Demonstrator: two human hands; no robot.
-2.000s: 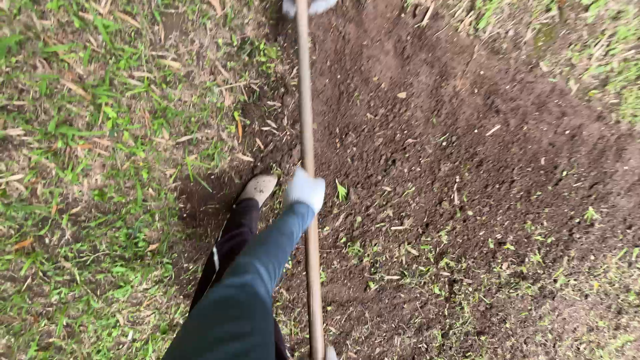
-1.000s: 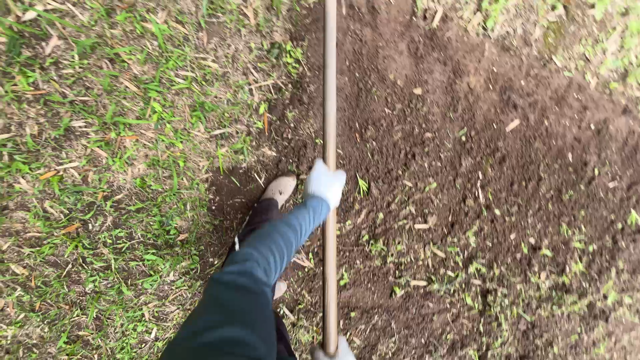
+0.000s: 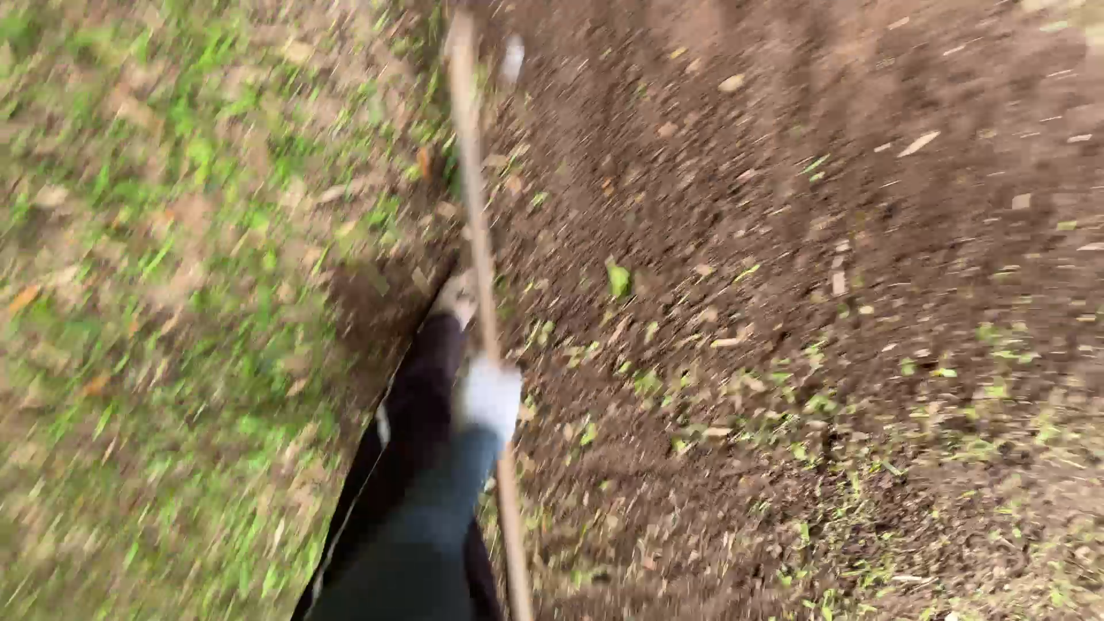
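A long wooden tool handle (image 3: 479,224) runs from the top edge down to the bottom edge, tilted slightly. Around its lower half is my left hand (image 3: 492,398) in a white glove, with a dark teal sleeve behind it. The handle's far end is blurred, and I cannot tell what tool it belongs to. A small pale blurred thing (image 3: 513,59) shows just right of that end; what it is I cannot tell. My right hand is out of view.
Loose brown soil (image 3: 733,216) with dry leaf bits and small green weeds covers the right side. Grass with dry leaves (image 3: 172,302) lies to the left. My leg in dark trousers (image 3: 418,388) and a tan shoe (image 3: 455,297) are beside the handle.
My right hand, on the handle at the bottom edge one second ago, is now out of view. The handle has changed its tilt, with my left hand still on it. The view has shifted and blurred.
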